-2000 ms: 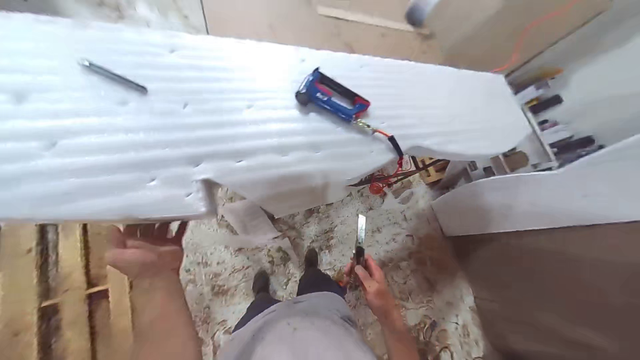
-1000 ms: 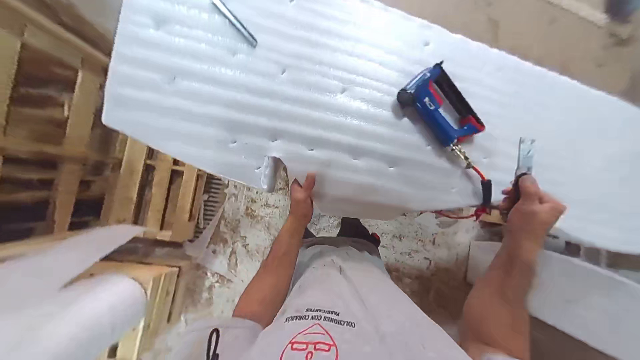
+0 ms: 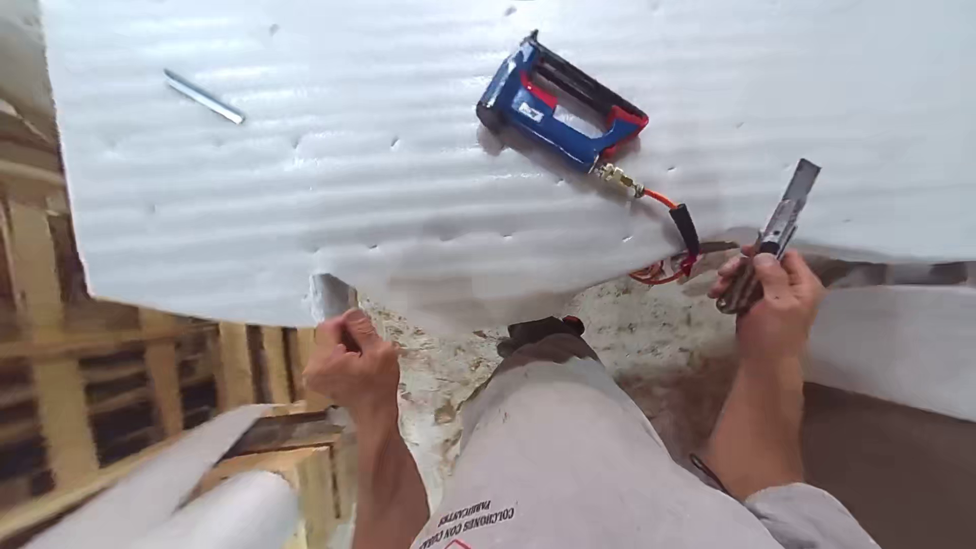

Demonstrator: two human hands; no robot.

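A white ribbed foam sheet (image 3: 427,191) spreads over the surface before me. At its near edge, beside a torn or cut notch, my left hand (image 3: 353,357) has its fingers curled closed on the foam's edge. My right hand (image 3: 770,293) grips a utility knife (image 3: 781,225) by the handle, its wide blade extended and pointing up and away. A blue and red pneumatic stapler (image 3: 560,110) lies on the foam between and beyond the hands, joined by a brass fitting to an orange air hose (image 3: 659,200). A metal strip or rod (image 3: 204,97) rests at the upper left.
Wooden pallets (image 3: 72,404) stand at the left, with a white foam roll (image 3: 244,511) and a wooden block (image 3: 305,465) at lower left. Another white-topped piece (image 3: 892,335) is at the right. The stained floor (image 3: 435,381) and a dark shoe (image 3: 541,332) show below.
My left hand has closed at the notch; a second ago its fingers were spread there. The knife stays in my right hand. The view has shifted considerably.
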